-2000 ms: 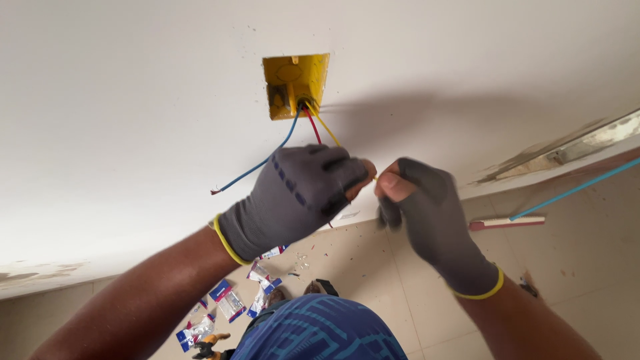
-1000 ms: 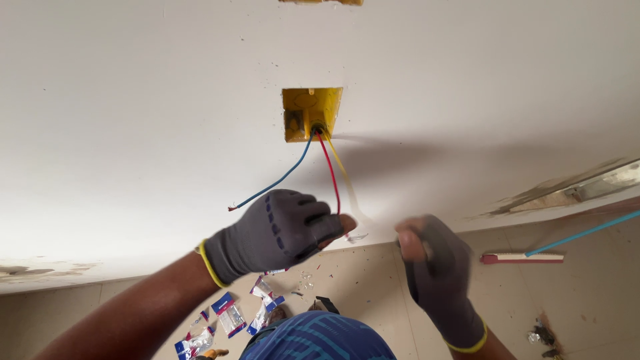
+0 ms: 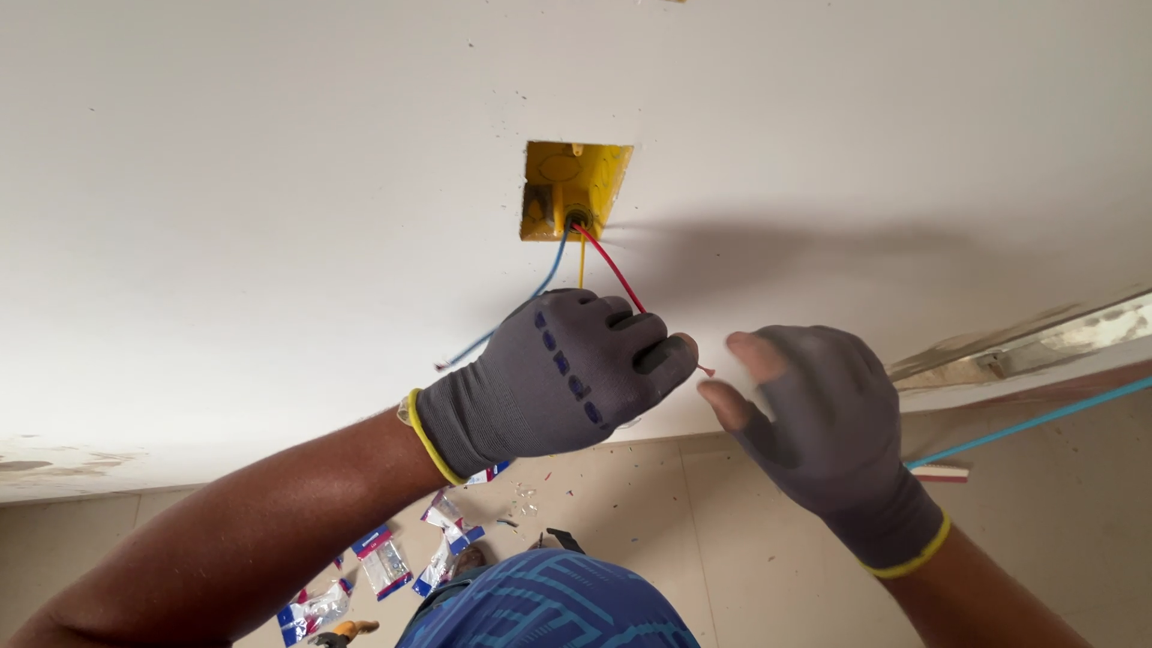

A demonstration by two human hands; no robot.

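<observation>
A yellow electrical wall box (image 3: 576, 191) is set in the white wall, with blue, red and yellow wires coming out of it. My left hand (image 3: 585, 373), in a grey glove with bare fingertips, grips the red wire (image 3: 614, 266) near its end; the reddish tip sticks out past my thumb. The yellow wire (image 3: 582, 261) runs down behind that hand, and the blue wire (image 3: 551, 272) passes behind its knuckles to a free end at the left. Just right of the red tip, my right hand (image 3: 796, 414), gloved the same way, has thumb and forefinger apart and holds nothing.
Opened plastic packets (image 3: 382, 562) and small scraps lie on the tiled floor below, beside an orange-handled tool (image 3: 346, 633). At the right a light-blue rod or tube (image 3: 1035, 421) slants past a red-and-white object (image 3: 940, 473). A long recess (image 3: 1026, 355) runs along the wall's lower right.
My left hand now holds the red wire, which hung outside its grip two seconds ago. My right hand, with fingers curled before, has spread its thumb and forefinger.
</observation>
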